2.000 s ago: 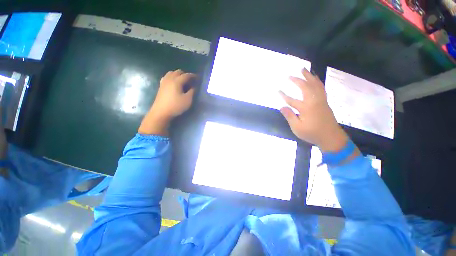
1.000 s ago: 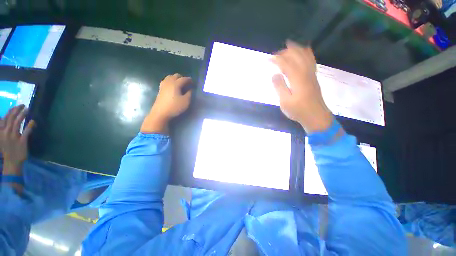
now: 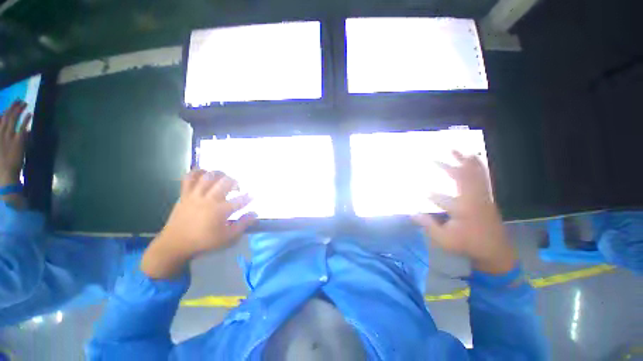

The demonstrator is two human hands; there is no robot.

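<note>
Several tablets with glowing white screens lie in a two-by-two block in a black holding tray. The near left tablet has my left hand at its lower left corner, fingers spread over the edge. The near right tablet has my right hand over its right part, fingers spread and slightly blurred; touch cannot be told for certain. The far left tablet and far right tablet have no hand on them.
A neighbour's hand is over a blue-lit unit at the left edge. The green bench top shows between the trays. A dark black mass stands at the right. A blue stool is on the floor at the right.
The view has turned right, so the tablets appear further left and level. My right hand has moved from the far tablets to the near right one. My left hand has moved to the near left corner.
</note>
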